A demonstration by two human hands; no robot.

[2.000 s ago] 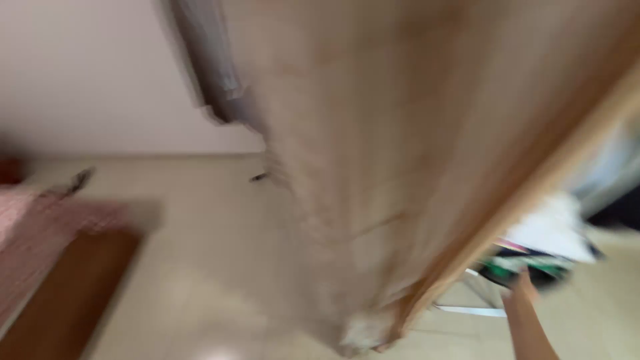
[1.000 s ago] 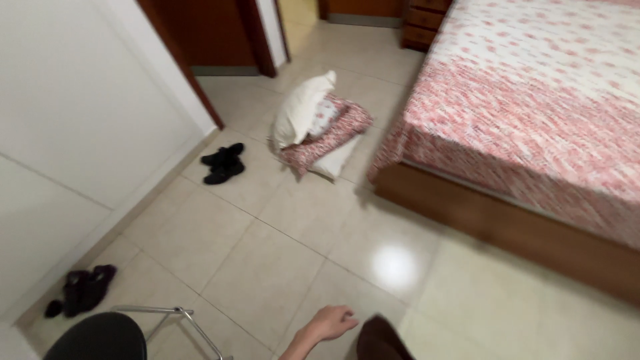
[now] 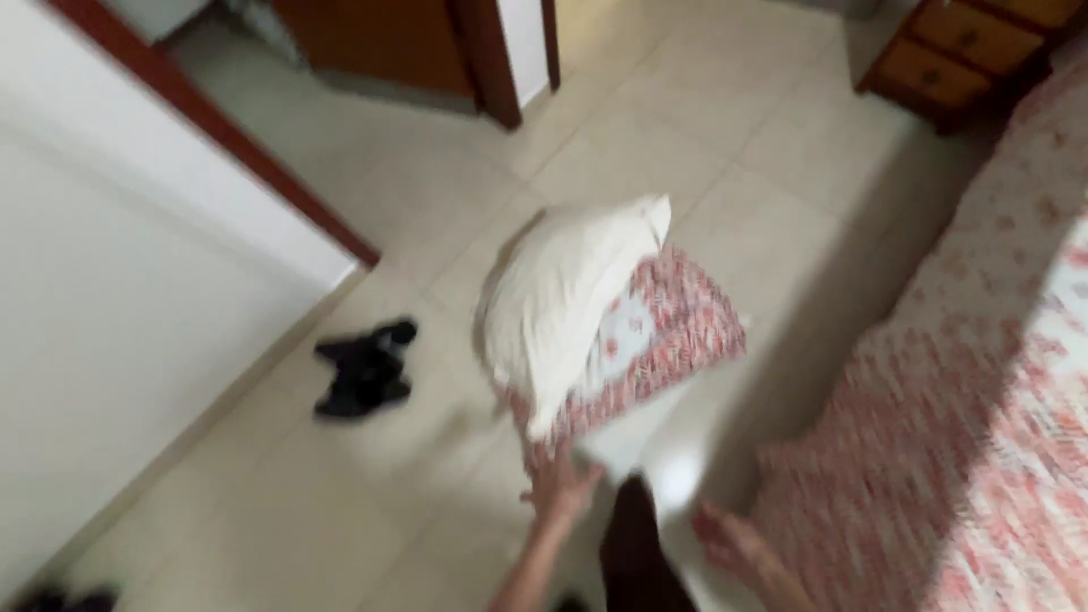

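Observation:
A cream pillow [image 3: 565, 297] leans on a red-and-white patterned pillow [image 3: 688, 319] on the tiled floor, and part of a white item [image 3: 625, 429] shows under them. My left hand [image 3: 563, 484], fingers spread, is just below the near corner of the pile; whether it touches the fabric cannot be told. Lower right, my right hand [image 3: 722, 531] is blurred, beside the bed's hanging cover, with nothing visible in it. A dark-clad leg [image 3: 637, 544] stands between the two hands.
Black shoes [image 3: 365, 370] lie left of the pillows, near the white wall [image 3: 153, 280]. The bed with its patterned cover [image 3: 901, 425] runs along the right. A wooden drawer unit [image 3: 943, 68] stands at the upper right, a brown door [image 3: 382, 42] at the upper left.
The view has moved closer to the pillows. My left hand now reaches out near them, and my right hand has come into view. The chair at the lower left is out of view.

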